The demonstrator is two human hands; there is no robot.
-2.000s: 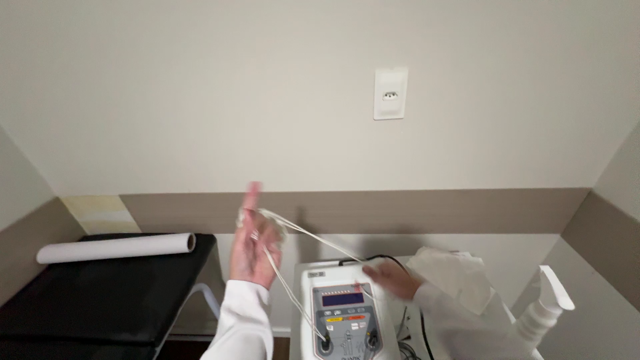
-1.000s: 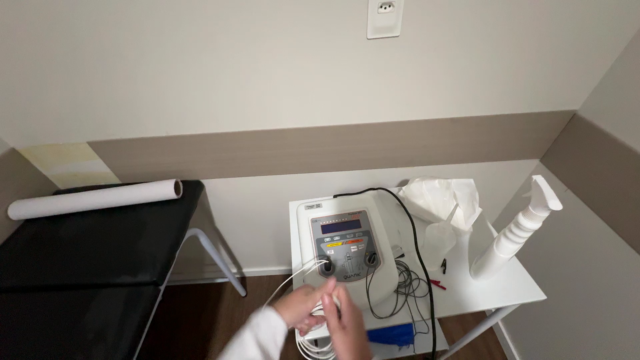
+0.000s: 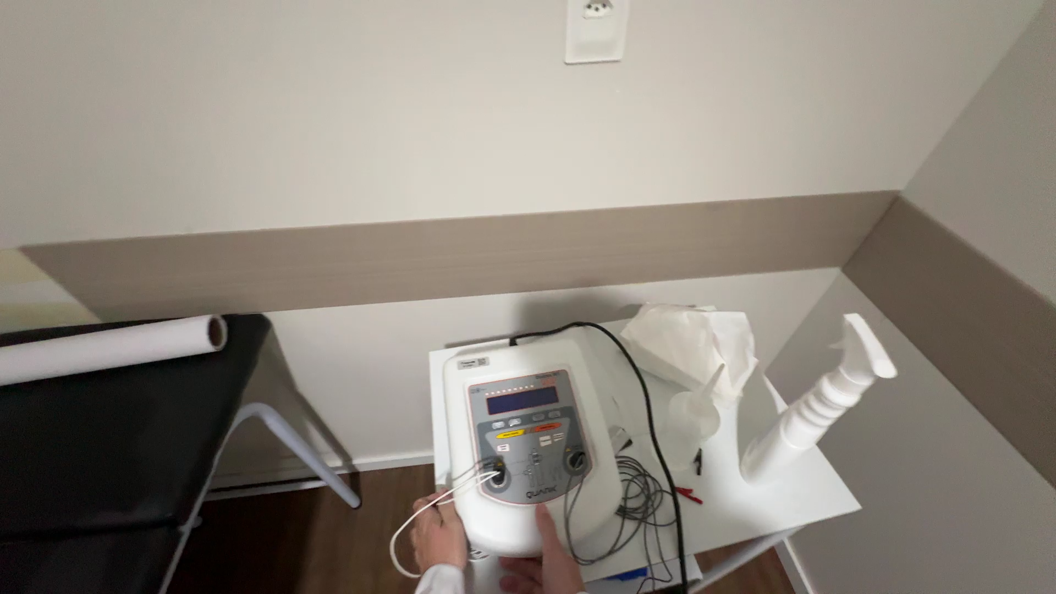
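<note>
A white Quark electrotherapy unit [image 3: 528,445] with a grey control panel rests on a small white table. My left hand [image 3: 438,535] is at the unit's lower left edge, beside a looped white cable [image 3: 404,528] that runs to the left socket. At the unit's front edge is my right hand [image 3: 540,565], thumb on the casing and fingers lower down, partly cut off by the frame. Whether either hand grips the casing cannot be told. Thin grey leads [image 3: 639,495] lie coiled to the right of the unit, near red clips [image 3: 689,495].
A white spray bottle [image 3: 813,425] stands at the table's right, near crumpled white paper [image 3: 693,342] and a translucent bottle [image 3: 691,421]. A black power cord [image 3: 648,396] crosses the table. At left, a paper roll [image 3: 111,348] lies on a black padded couch [image 3: 99,437].
Both hands were together at the white cable in front of the unit; they are now apart at its lower edges. Two seconds ago my left hand was raised with the cable stretched up.
</note>
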